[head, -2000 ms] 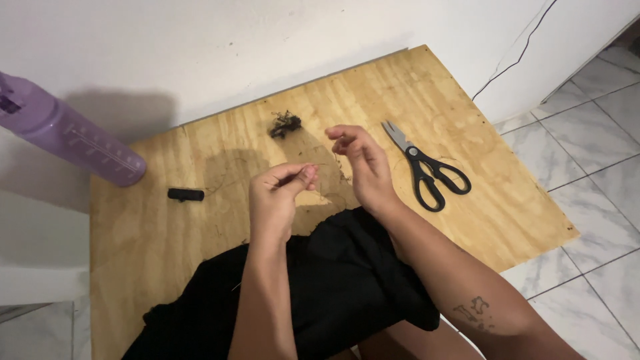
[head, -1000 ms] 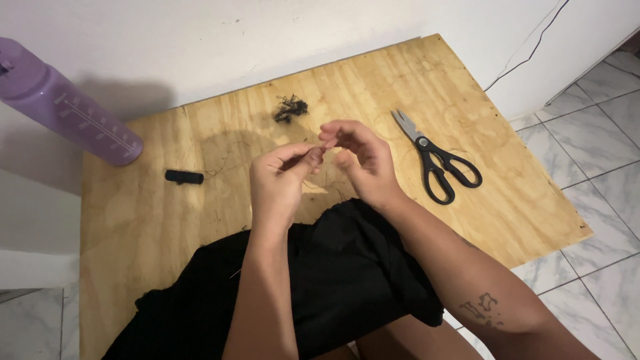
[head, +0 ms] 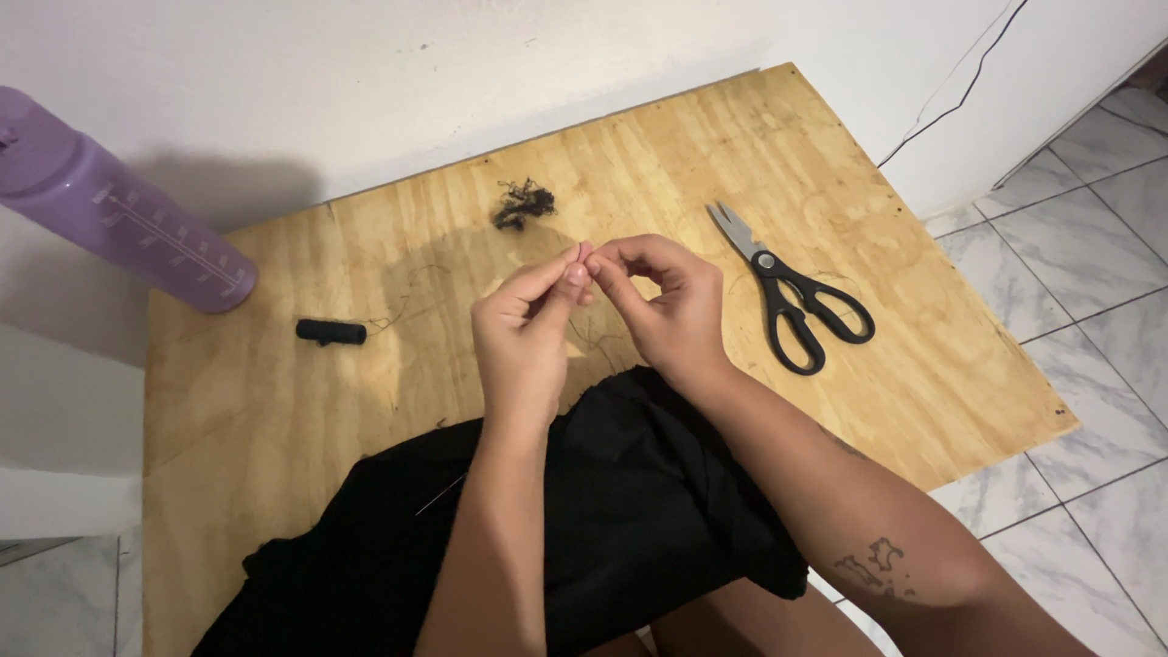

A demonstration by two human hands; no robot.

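My left hand (head: 529, 328) and my right hand (head: 671, 306) meet at the fingertips above the middle of the wooden board. Thumb and forefinger of each are pinched together; whatever lies between them is too small to make out, though thin dark thread shows on the board just below. Black fabric (head: 639, 493) lies under my forearms, over my lap and the board's near edge. A sewing needle (head: 440, 494) rests on that fabric, left of my left forearm. The black thread spool (head: 331, 331) lies to the left, a loose strand trailing from it toward my hands.
Scissors with black handles (head: 766, 265) lie right of my right hand, blades pointing away. A clump of tangled black thread (head: 525, 204) sits beyond my hands. The purple bottle (head: 146, 224) stands at the board's left edge by the wall. The plywood board (head: 922, 365) ends above tiled floor.
My right hand's fingers, apart from the left two seconds ago, have come in to touch the left fingertips. The spool, thread clump and scissors stay in place on the board.
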